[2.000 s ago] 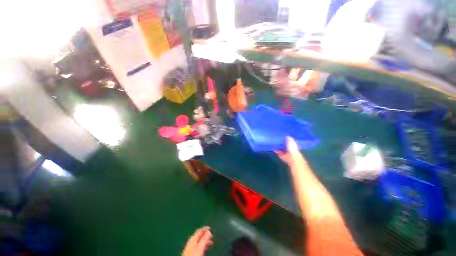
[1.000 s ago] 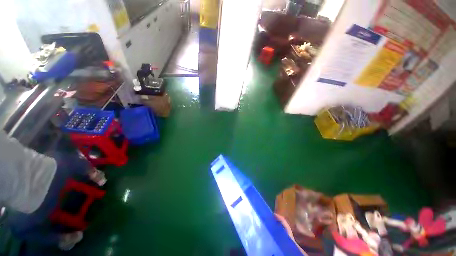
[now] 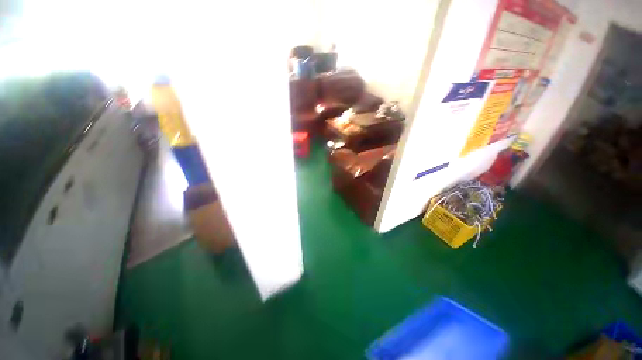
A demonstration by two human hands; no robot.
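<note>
A blue plastic tray (image 3: 443, 330) shows at the bottom edge of the head view, right of the middle, cut off by the picture's edge. Its rim and pale, shiny inside are seen from above, over the green floor. Neither of my hands is in the picture, so what holds the tray is hidden below the edge. The picture is blurred.
A white pillar (image 3: 260, 232) stands ahead. Right of it are a brown sofa (image 3: 366, 176), a wall with posters (image 3: 436, 140) and a yellow basket of white cords (image 3: 461, 221). A long white cabinet (image 3: 77, 204) stands left. A box edge (image 3: 605, 349) shows bottom right.
The view has swung, and the pillar and doorway look nearer. The tray now shows its open inside at the bottom edge. The hand at the tray and the person at left have left the picture.
</note>
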